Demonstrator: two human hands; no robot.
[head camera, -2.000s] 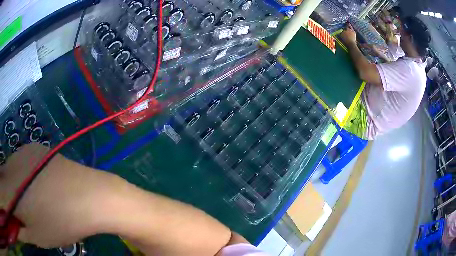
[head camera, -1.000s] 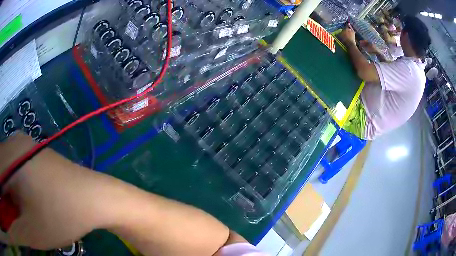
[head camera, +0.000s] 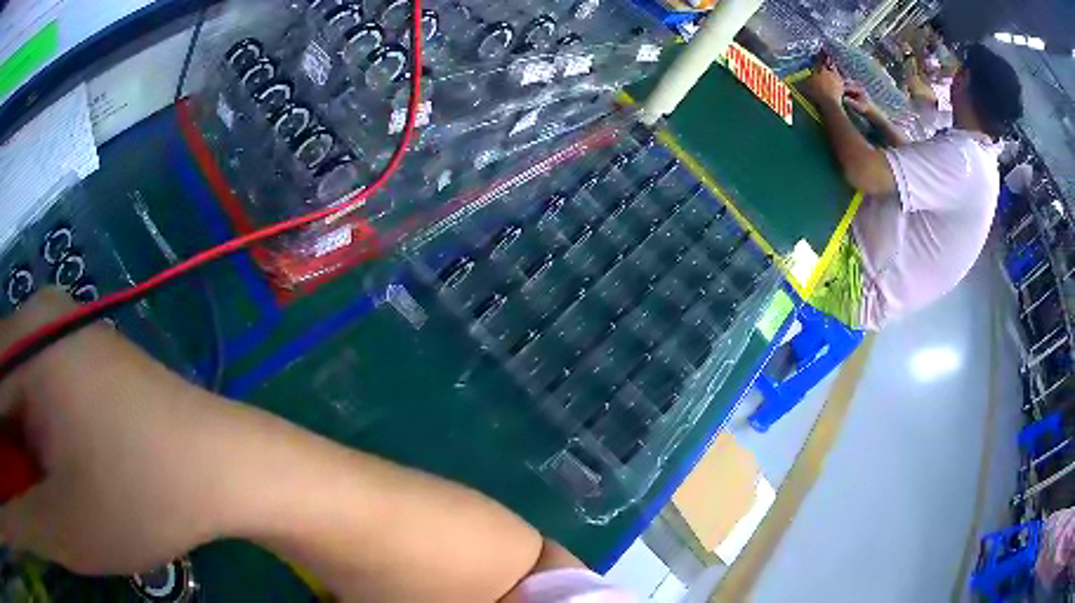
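My right hand (head camera: 100, 454) reaches in from the bottom to the left edge, its fingers closed on a red test clip (head camera: 14, 465), partly hidden and cut off by the edge. A red test lead (head camera: 259, 233), with black alongside near the hand, runs over my hand and loops up across the trays. A round unit with a silver ring (head camera: 163, 580), likely a speaker driver, lies at the bottom edge below my wrist. My left hand is not in view.
A blister tray (head camera: 554, 459) with few ringed units lies centre right. Stacked blister trays (head camera: 224, 130) with units stand behind red tape. Another tray's units (head camera: 59, 245) show at left. A pole (head camera: 704, 57) stands at the back. A person (head camera: 931, 224) sits right.
My right hand and the red clip have moved up slightly from the lower left. The red lead's loop has shifted to the right over the stacked trays.
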